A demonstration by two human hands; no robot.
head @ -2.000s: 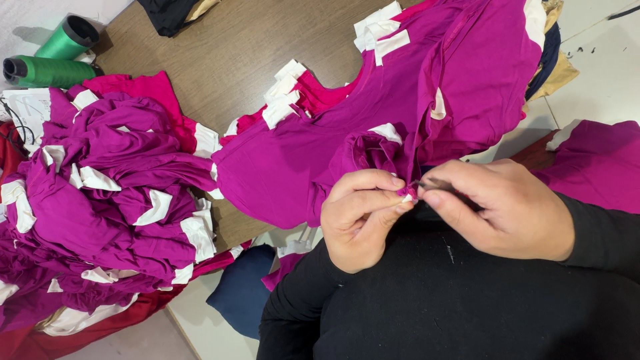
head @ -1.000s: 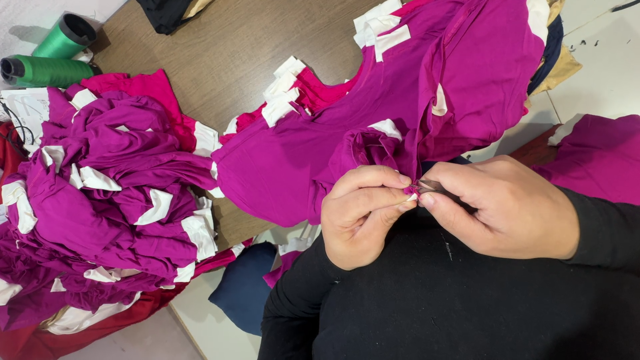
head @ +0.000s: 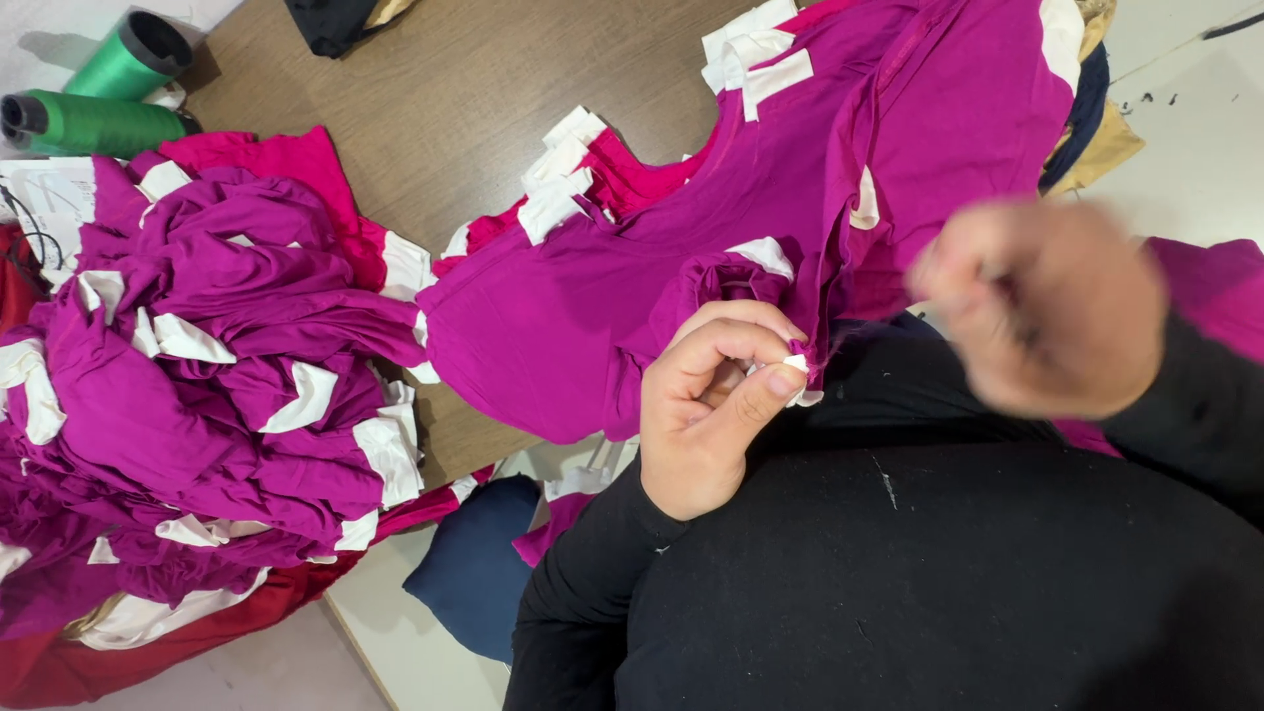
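A magenta knit garment [head: 612, 306] with white fabric pieces along its edges lies over the table and hangs toward my lap. Between thumb and fingers, my left hand [head: 716, 405] pinches a small magenta and white edge of it. My right hand [head: 1047, 306] is lifted away to the right, blurred by motion, with its fingers curled. Something dark shows within that hand, too blurred to name. A white piece [head: 765, 255] sits on a folded part of the garment just above my left hand.
Heaped magenta garments [head: 227, 346] with white pieces cover the left side. Two green thread cones [head: 104, 120] are at the upper left of the brown wooden table [head: 454, 59]. Dark blue cloth [head: 479, 563] lies below the table edge. More magenta cloth [head: 1210, 286] is at the far right.
My right hand has moved away from my left hand, up and to the right; earlier the two met at the garment's edge. My left hand keeps its pinch in about the same place.
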